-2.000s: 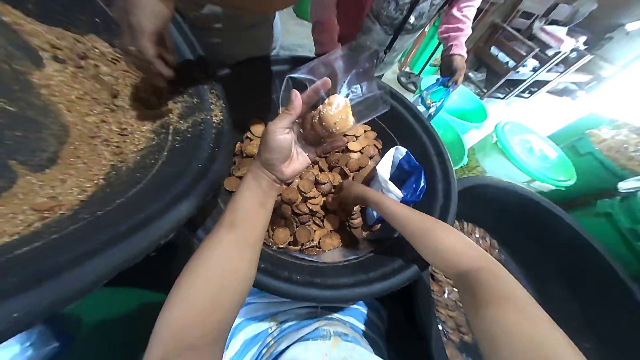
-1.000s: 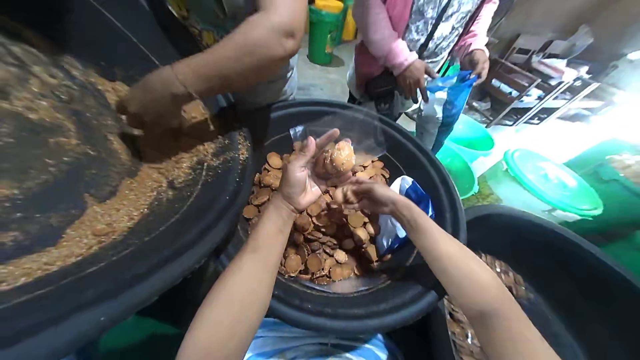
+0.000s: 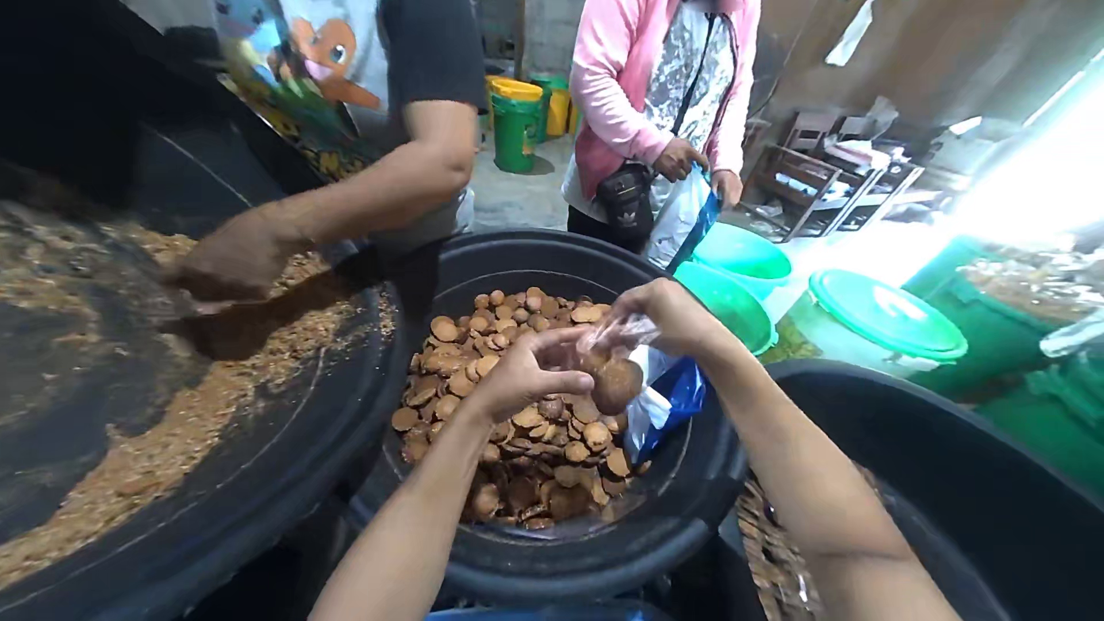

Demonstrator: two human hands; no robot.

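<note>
Over a round black tub (image 3: 552, 578) my two hands meet at a small clear plastic bag (image 3: 614, 379) with brown discs inside. My left hand (image 3: 539, 371) supports the bag from the left, its thumb and fingers around the filled part. The gathered top of the bag is pinched in my right hand (image 3: 657, 315). Many flat, round brown pieces (image 3: 517, 431) fill the middle of the tub below. A blue and white plastic bag (image 3: 664, 401) lies against the tub's right side, under my right forearm.
At left, a person's hand (image 3: 237, 259) reaches into a large black basin (image 3: 345, 414) of brown crumbs. Another person (image 3: 655, 129) stands beyond the tub, holding a blue and white bag. Green tubs (image 3: 888, 319) and another black tub (image 3: 949, 431) stand at right.
My right hand has risen from the brown pieces to the mouth of the clear bag, which is now gathered. The view has tilted up.
</note>
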